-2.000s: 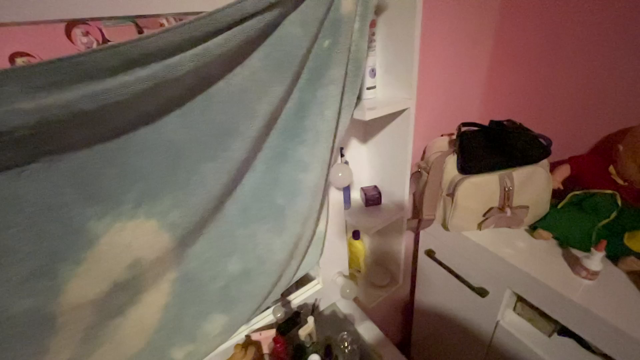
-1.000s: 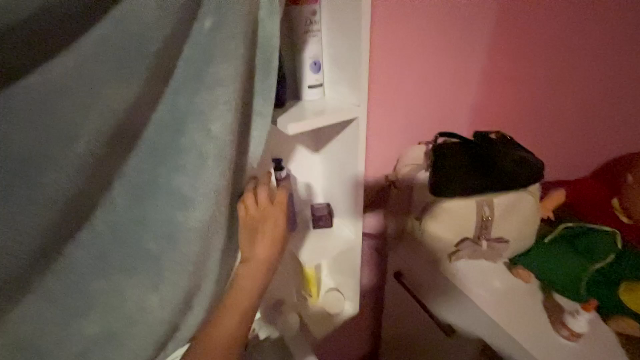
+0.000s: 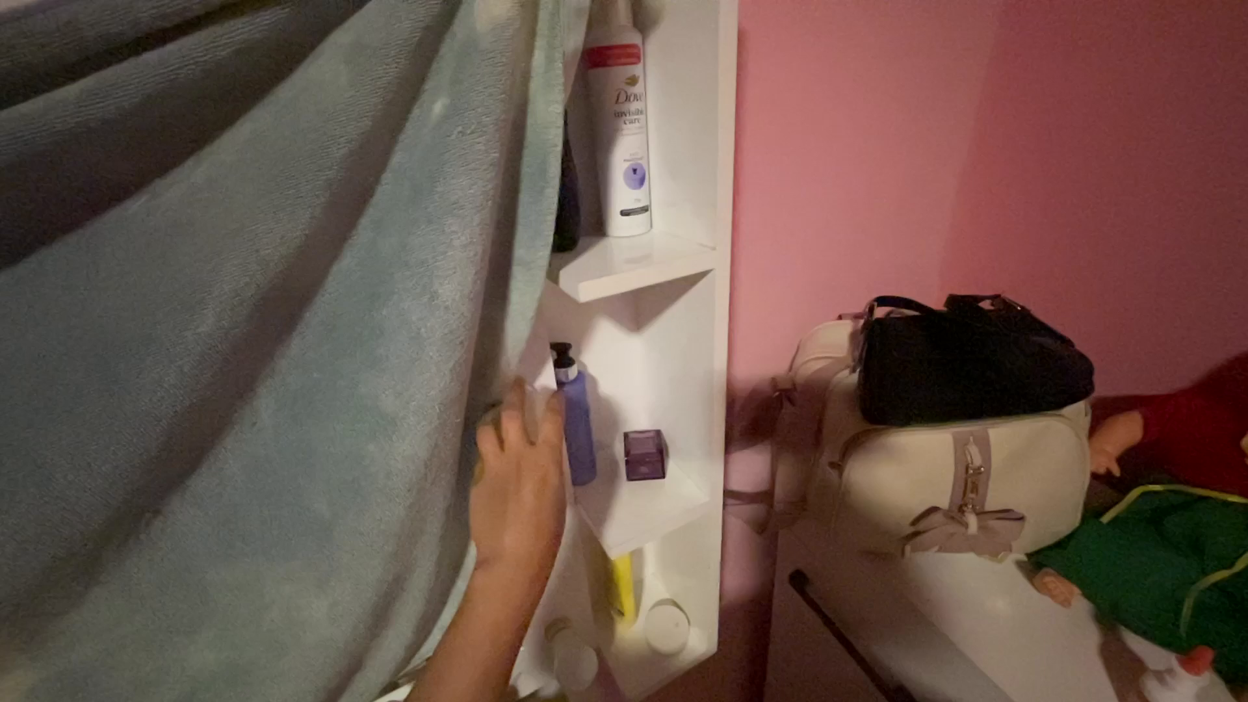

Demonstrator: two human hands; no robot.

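My left hand [image 3: 517,478] is raised at the right edge of a blue-grey fleece blanket [image 3: 292,390], its back towards me and its fingers bent. Something pale shows between the fingertips; what it is and whether they grip it is hidden. Just right of the fingers, a blue bottle with a black top [image 3: 577,429] stands on the middle shelf [image 3: 639,512], with a small purple box-shaped container [image 3: 644,455] beside it. A white Dove spray can [image 3: 622,146] is upright on the upper shelf [image 3: 634,263], near a dark bottle [image 3: 566,195]. My right hand is out of view.
Below are a yellow item [image 3: 622,587], a round white item [image 3: 667,626] and a white globe [image 3: 573,663]. At right, a cream backpack [image 3: 877,487] with a black bag [image 3: 975,361] on top stands on a white cabinet [image 3: 936,604], beside a green-clothed doll [image 3: 1141,565] and a red-tipped bottle [image 3: 1180,673].
My left hand, absent two seconds ago, has come up to the blanket's edge beside the blue bottle. The white globe seen there earlier is now hidden. The view has moved closer to the shelves.
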